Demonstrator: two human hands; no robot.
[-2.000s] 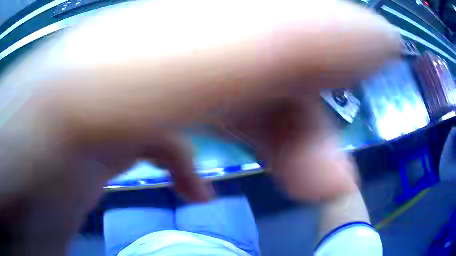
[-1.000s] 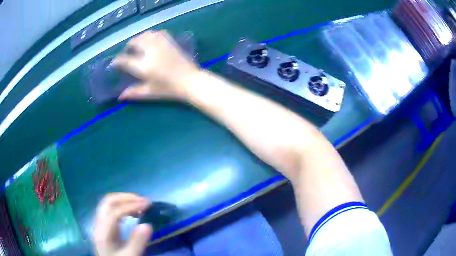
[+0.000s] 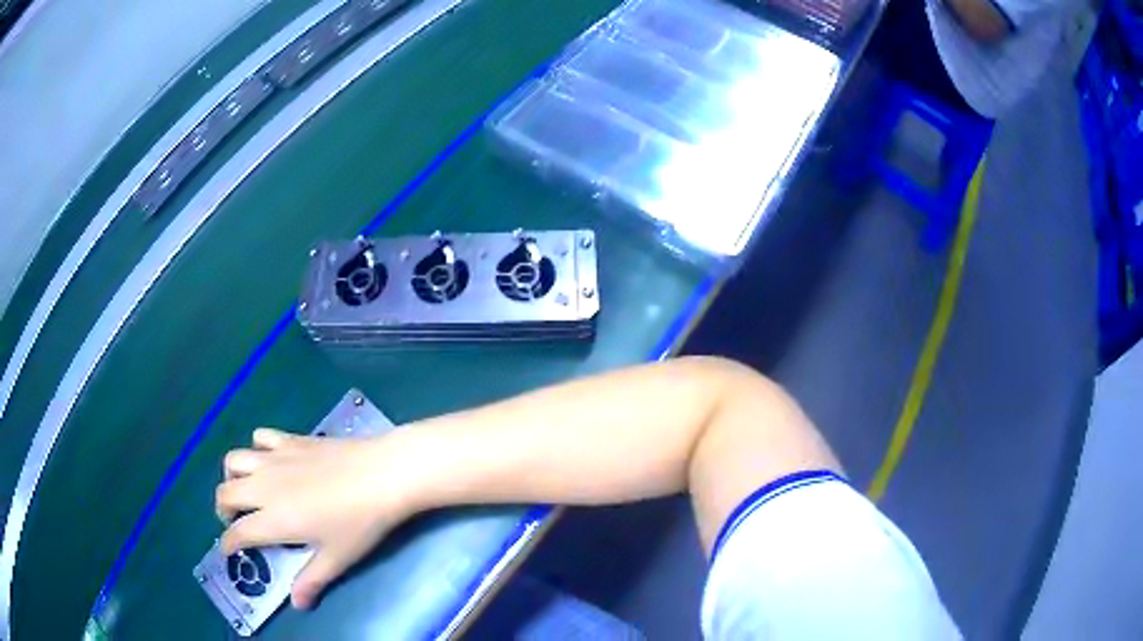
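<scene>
My right hand, bare, reaches in from the right and lies across a silver fixture plate on the green surface. Its fingers are over the far edge and its thumb is at the near edge, gripping the plate. One dark round cutout with a ring shows below the hand; the plate's middle is hidden. A stack of similar plates lies beyond, its top plate showing three dark round cutouts. My left hand is out of the picture.
A glossy clear tray or pack lies beyond the stack. Flat grey fixtures line the far rail. A blue stool and a person's light sleeve are beyond the bench edge. A yellow line crosses the floor.
The view has turned right, so the stack and clear tray sit further left in the picture. My right hand is now on a plate nearer the front. My left hand and the red heap have left view.
</scene>
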